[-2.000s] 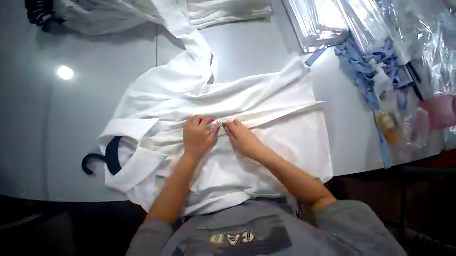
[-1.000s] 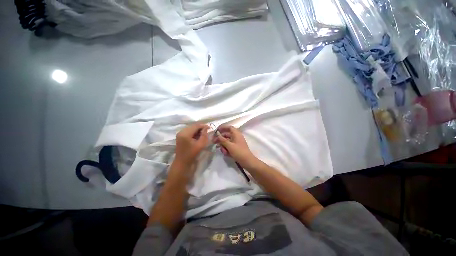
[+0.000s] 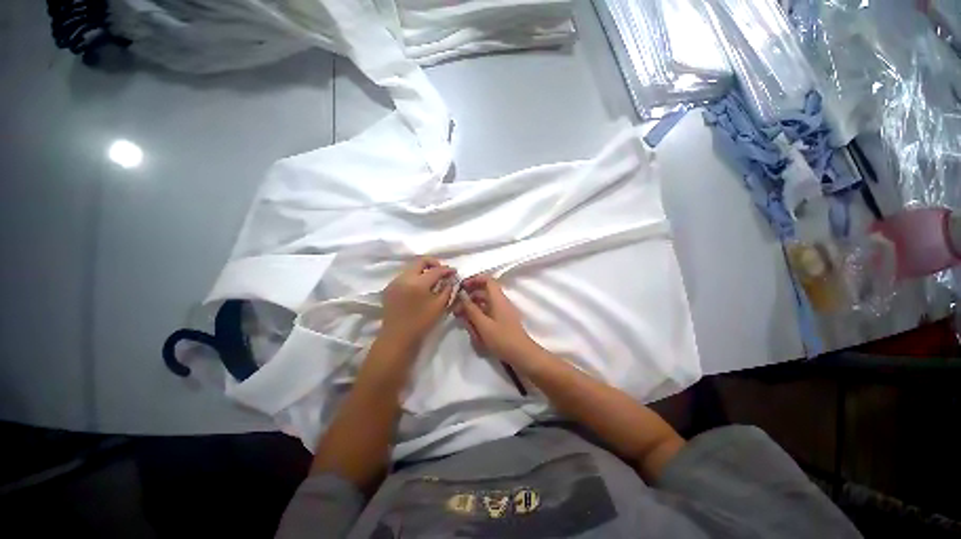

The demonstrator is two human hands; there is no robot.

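A white shirt (image 3: 569,242) lies on the table with its collar (image 3: 276,282) to the left. A black hanger (image 3: 190,353) has its hook sticking out at the collar. My left hand (image 3: 416,300) pinches the shirt's front placket near the middle. My right hand (image 3: 490,316) meets it there, fingertips close together on the cloth. A thin dark stick (image 3: 514,380) pokes out below my right hand; I cannot tell if it is snips or a pen. Any button is hidden by my fingertips.
A pale glossy table (image 3: 105,263) bears a white shirt pile (image 3: 485,26) with black hooks (image 3: 79,26) at the back. To the right are flat clear bags (image 3: 674,53), blue strips (image 3: 759,158), crumpled plastic (image 3: 917,116), a pink item (image 3: 917,242) and a yellow-brown item (image 3: 814,276).
Two seconds ago the stick did not show below my right hand; it came into view a second ago. My left fingers have moved back to the right, against my right fingertips.
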